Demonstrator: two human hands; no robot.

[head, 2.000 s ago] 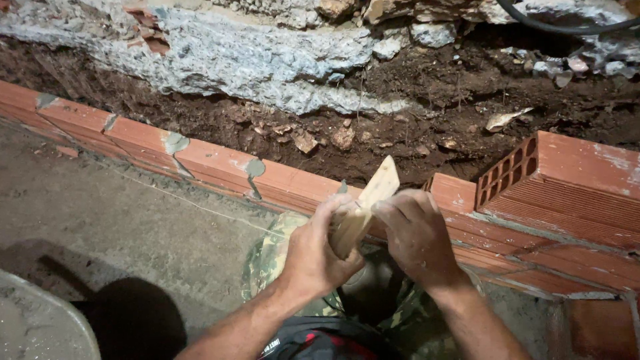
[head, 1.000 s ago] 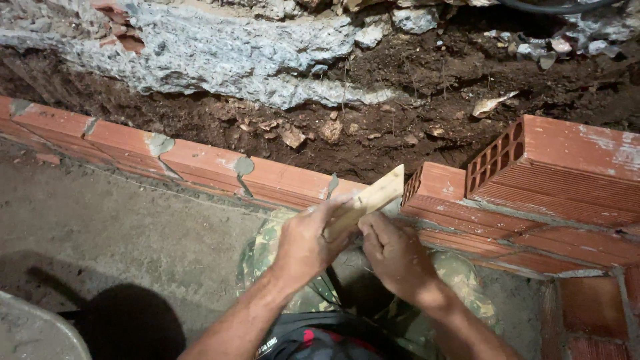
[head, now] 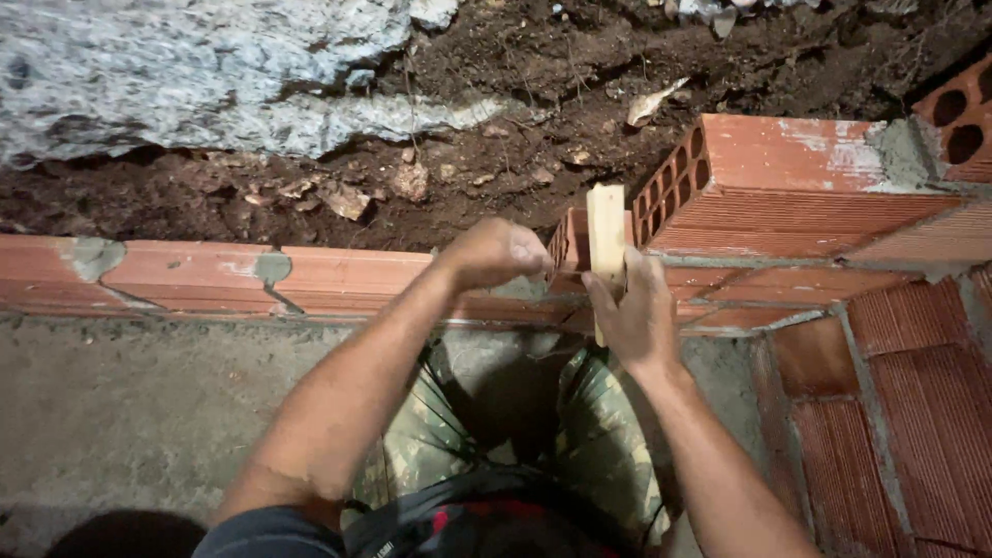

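Note:
My right hand [head: 639, 314] grips a pale strip of wood [head: 606, 225], which stands across the top of a short hollow clay brick [head: 575, 232] in the low wall. Just left of that brick's holed end is my left hand [head: 500, 252], its fingers curled; whether it pinches something thin cannot be seen. A larger hollow clay brick [head: 806, 163] sits one course higher to the right of the wood. Grey mortar [head: 273, 267] fills the joints of the lower course [head: 349, 267] on the left.
Behind the wall rise an earth bank [head: 496, 170] with stones and a rough grey rock or concrete mass [head: 232, 77]. A ribbed brick wall [head: 930, 403] stands at the right. My knees in camouflage trousers are over the concrete floor [head: 155, 411].
The wood strip was between both hands; now only my right hand holds it, at the short brick. My left hand has let go of it and is apart, by the wall. The view has moved closer.

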